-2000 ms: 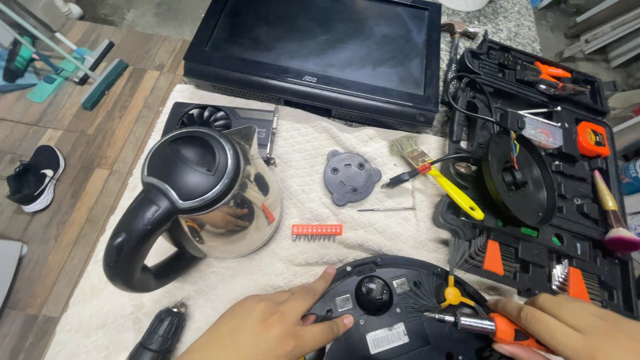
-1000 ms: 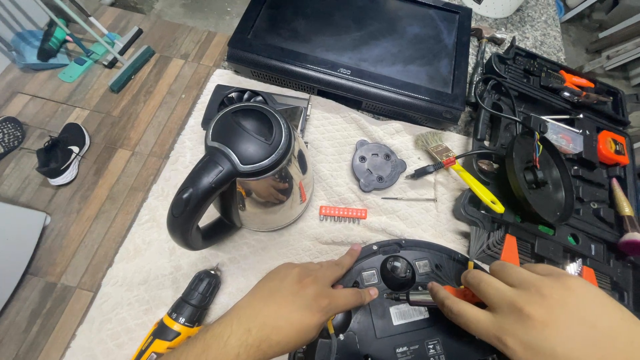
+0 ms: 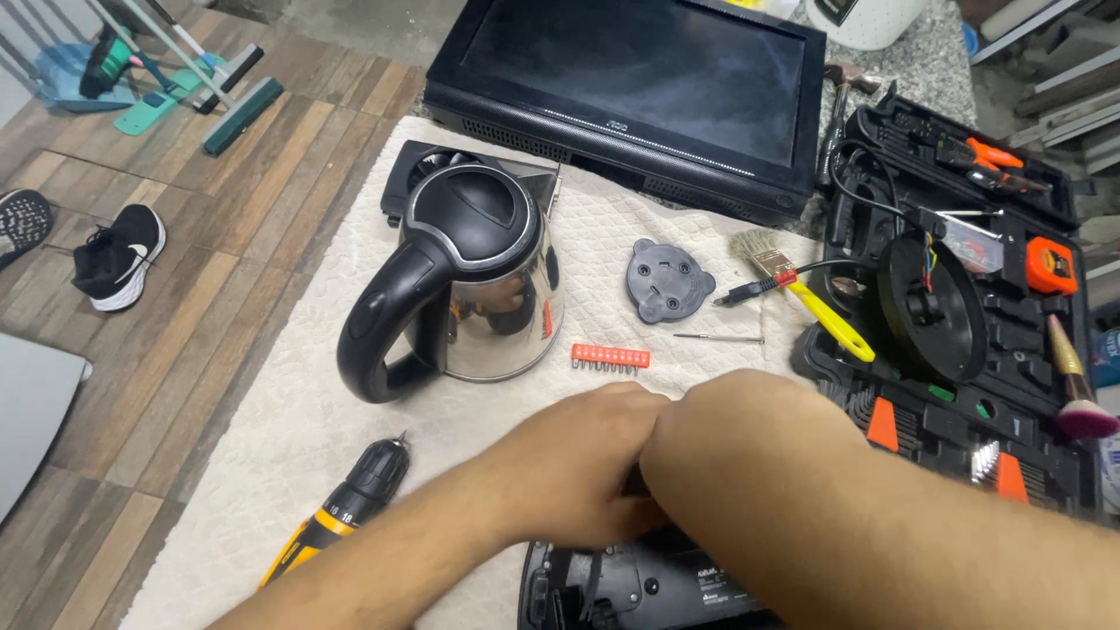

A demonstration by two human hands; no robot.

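A black round appliance housing [image 3: 652, 584], perhaps a robot vacuum's underside, lies at the bottom centre, largely covered by my hands and forearms. My left hand [image 3: 595, 455] is over its far part, fingers curled, touching my right hand. My right hand [image 3: 744, 429] is beside it with the fingertips out of sight, so what it holds is hidden. Just beyond my hands lies a red strip of screwdriver bits [image 3: 610, 357]. A thin metal screwdriver [image 3: 719, 338] and a dark round plastic plate with lobes [image 3: 667, 282] rest farther off. A yellow and black cordless drill [image 3: 363, 481] lies left of my left forearm.
An electric kettle [image 3: 477, 262] stands on the white quilted cloth [image 3: 262, 420]. Behind it are a black monitor [image 3: 647, 96] and a flat fan part. At right, an open tool case [image 3: 1006, 306] bears a round kettle base [image 3: 932, 306]; a yellow-handled brush [image 3: 831, 324] lies at its edge.
Two seconds ago my right hand held an orange-handled screwdriver at the housing; that tool is now hidden. My right hand has moved left against my left hand. The view has shifted, showing more floor.
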